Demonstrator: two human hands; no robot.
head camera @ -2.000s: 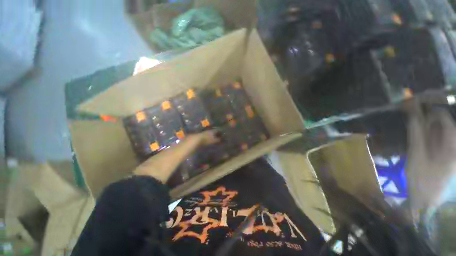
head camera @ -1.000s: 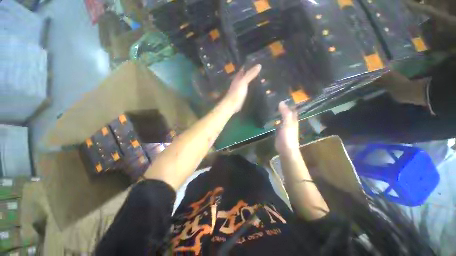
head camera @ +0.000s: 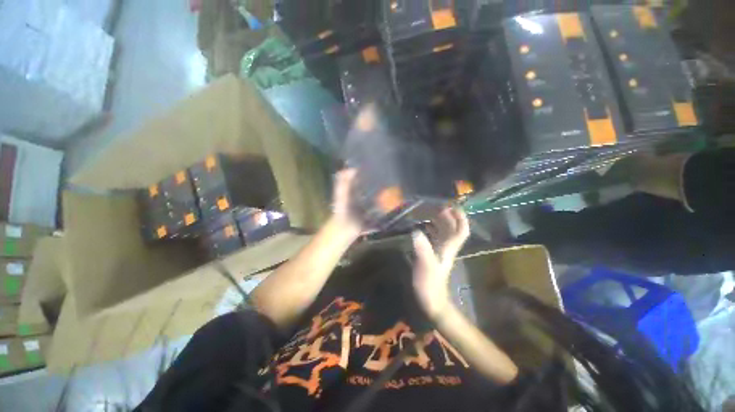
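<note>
A small group of black product boxes (head camera: 387,165) with orange corners is blurred by motion at the near edge of the stacks. My left hand (head camera: 346,201) grips its left side. My right hand (head camera: 442,237) is at its near right end, fingers bent against the boxes; its exact grip is blurred. The open shipping carton (head camera: 105,257) stands at the left, flaps out, with rows of product boxes (head camera: 179,197) inside. An uncovered gap shows in the carton beside these rows.
More stacked product boxes (head camera: 560,88) lie across the green worktable. Another person's arm (head camera: 661,173) reaches in at the right. A blue stool (head camera: 645,314) and a second open carton (head camera: 516,273) are low right. Green plastic (head camera: 278,60) lies behind the carton.
My hands moved from the shipping carton to the table stacks, first spread around boxes there. Now they are closer to my body with a blurred group of boxes between them.
</note>
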